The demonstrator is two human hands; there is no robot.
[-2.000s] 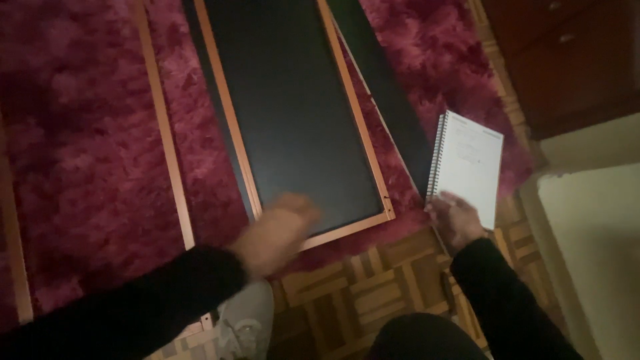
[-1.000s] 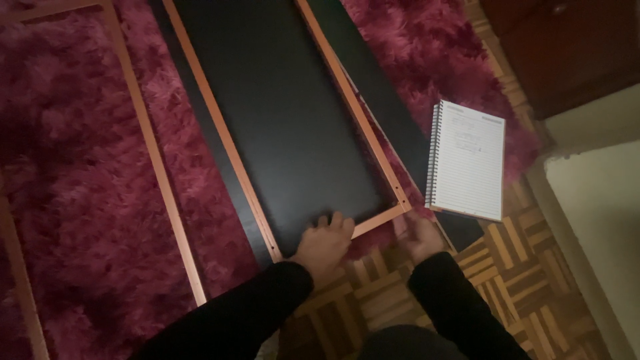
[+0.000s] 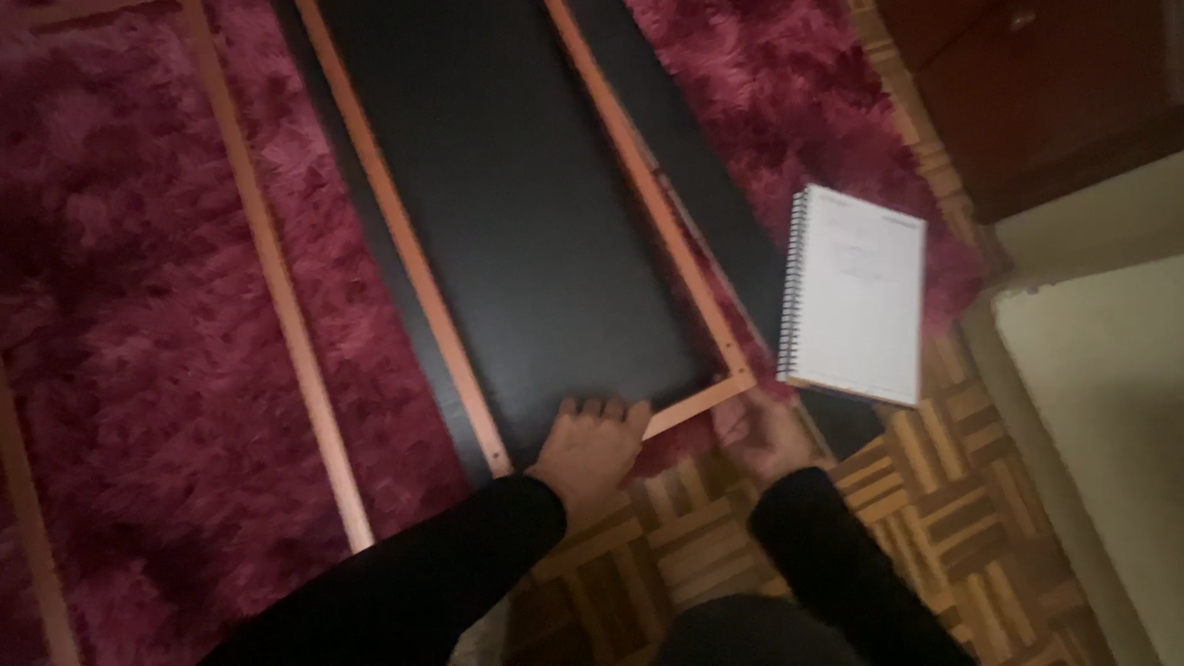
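A copper-coloured frame (image 3: 652, 194) with small holes at its corners lies over a black panel (image 3: 518, 222). My left hand (image 3: 592, 449) rests over the frame's near end bar, its fingers bent across the bar toward the panel. At the frame's near right corner, my right hand (image 3: 760, 433) touches the outside from below, palm turned partly up; its fingertips are partly hidden by the corner. A second black board (image 3: 712, 157) lies slantwise at the right, beneath the frame's side. The spiral notebook (image 3: 860, 296), open at a page bearing writing, lies partly over that board.
Another copper-coloured frame (image 3: 268, 250) lies on the shaggy crimson rug (image 3: 139, 277) at the left. Parquet floor (image 3: 962, 462) shows in front. A dark red wooden cabinet (image 3: 1064, 83) stands at the upper right, above a pale block or wall (image 3: 1101, 370). My knee is at the bottom.
My left hand has come down onto the near end bar from above the frame's corner area. My right hand has left the notebook's lower edge and moved to the frame's near right corner.
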